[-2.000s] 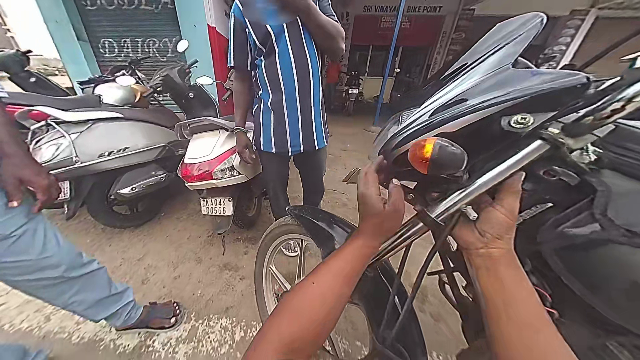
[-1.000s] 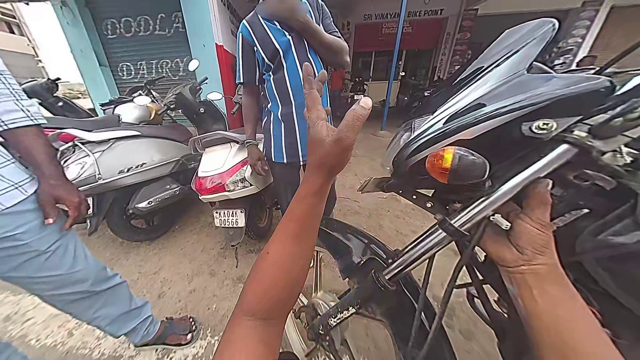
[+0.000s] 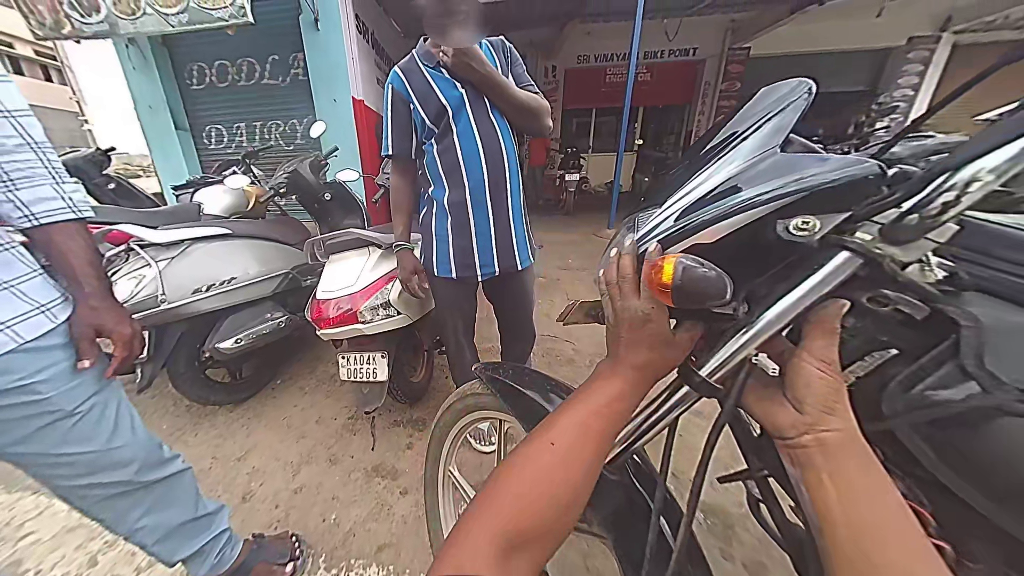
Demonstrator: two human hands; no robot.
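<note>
A motorcycle's black front fairing fills the right of the head view, with an orange-and-dark turn signal on its side. My left hand lies against the lower fairing beside the signal, fingers pointing up; whether it grips anything is unclear. Behind the chrome fork tube, my right hand reaches up with its thumb raised. A small white connector shows at its fingers, but its hold on it is uncertain. Black cables hang below, near the front wheel and black fender.
A person in a striped shirt stands beyond the front wheel. Another person in light blue trousers is at the left. Parked scooters, one grey and one white and red, stand behind them. A blue pole rises farther back.
My left hand, raised with spread fingers in front of the striped shirt one second ago, has moved right onto the fairing beside the turn signal. My right hand remains behind the fork.
</note>
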